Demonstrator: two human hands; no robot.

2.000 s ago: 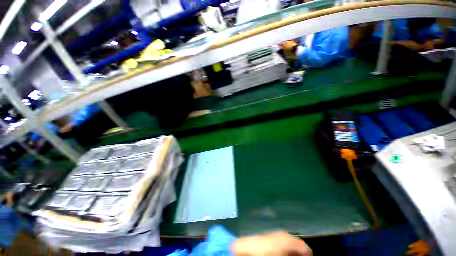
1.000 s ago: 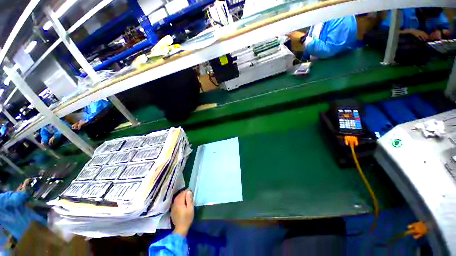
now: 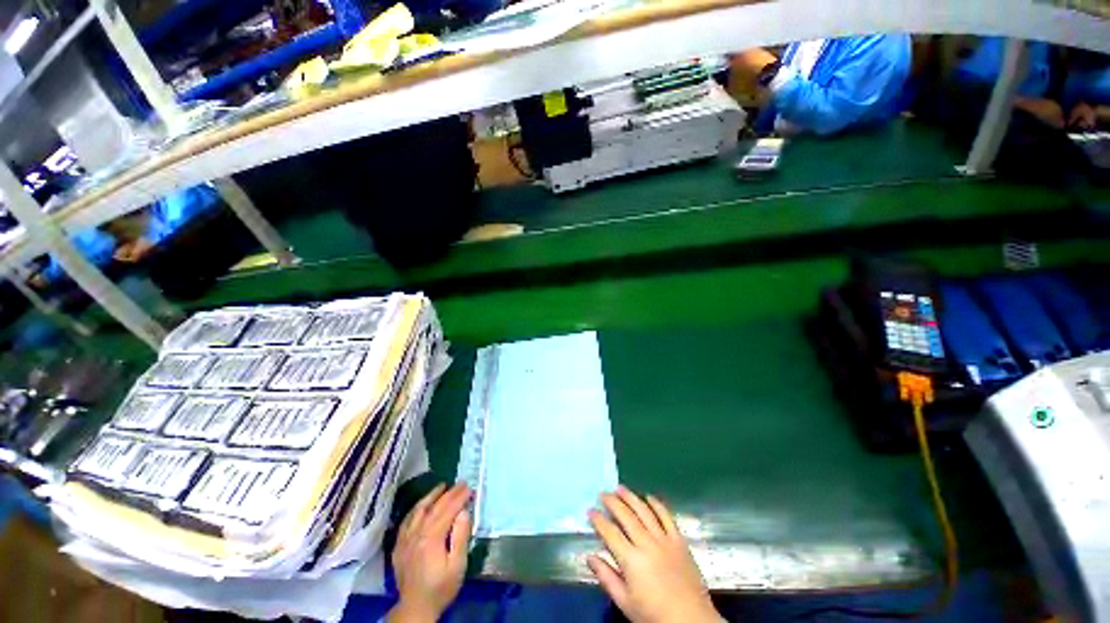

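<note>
A light-blue flat sheet or bag (image 3: 545, 426) lies on the green bench in front of me. My left hand (image 3: 433, 545) rests at its lower left corner, fingers close together, between the sheet and the tray stack. My right hand (image 3: 645, 550) lies at its lower right corner with the fingers a little apart and the fingertips on or beside the edge. I cannot tell whether either hand grips the sheet. The stack of blister trays (image 3: 250, 408), with rows of pockets and paper between layers, stands to the left.
A black keypad terminal (image 3: 913, 329) with an orange cable (image 3: 935, 487) is at the right, beside blue flat units (image 3: 992, 323). The white machine table (image 3: 1047, 487) is at the right edge. A raised shelf (image 3: 511, 76) crosses behind. People in blue sleeves sit across the bench.
My left hand has stayed by the sheet's left side, now at its lower corner. My right hand has come into view at the lower right corner. The view has shifted slightly.
</note>
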